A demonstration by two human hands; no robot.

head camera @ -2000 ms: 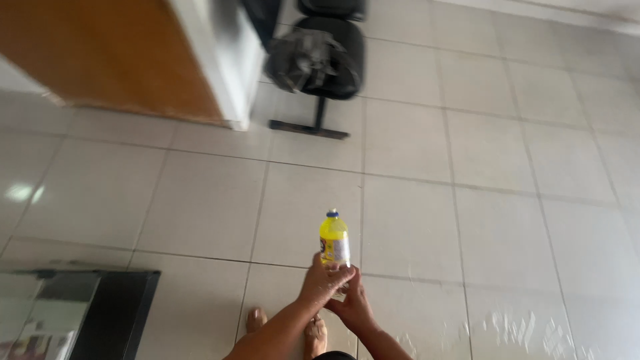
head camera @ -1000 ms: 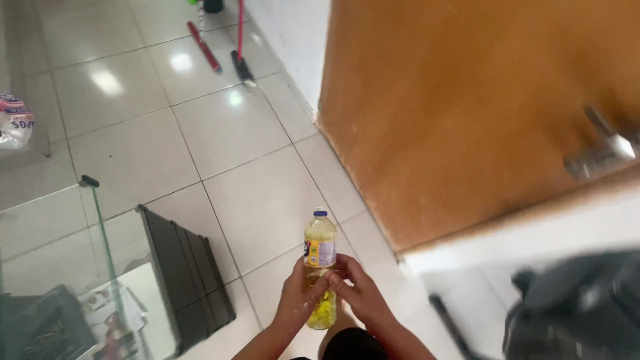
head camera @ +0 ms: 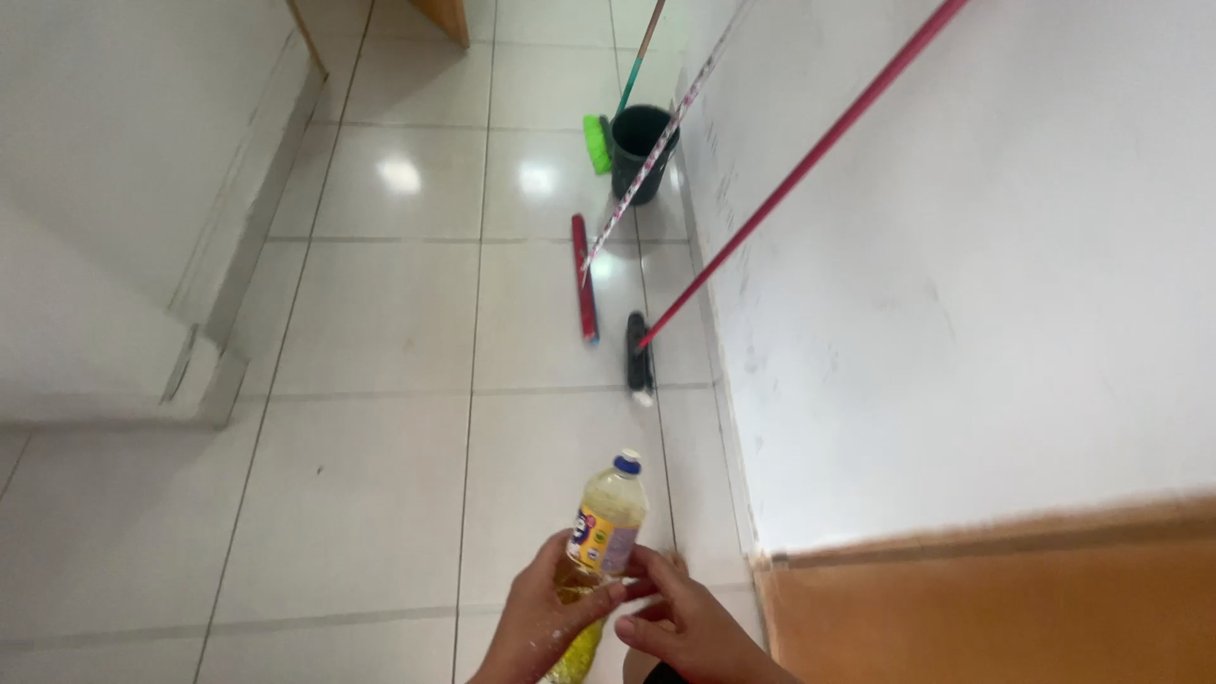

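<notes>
A clear plastic bottle (head camera: 608, 537) of yellow liquid, with a blue-and-white cap and a printed label, is held upright but slightly tilted at the lower middle. My left hand (head camera: 546, 608) wraps around its body below the label. On the other side, my right hand (head camera: 689, 617) has its fingers curled against the bottle near the label's lower edge; how firmly they press cannot be told. The cap is on. Part of the bottle's lower body is hidden behind my fingers.
Ahead, a black broom (head camera: 639, 356) with a red handle, a red squeegee (head camera: 584, 285) with a patterned handle, a dark bucket (head camera: 632, 176) and a green brush (head camera: 598, 144) stand along the white wall (head camera: 950, 285). A wall corner (head camera: 214, 389) juts in at left, a wooden door (head camera: 997, 617) at lower right.
The view has swung from the chair, past the wooden door, to the cleaning tools by the wall. Both hands have stayed at the bottle.
</notes>
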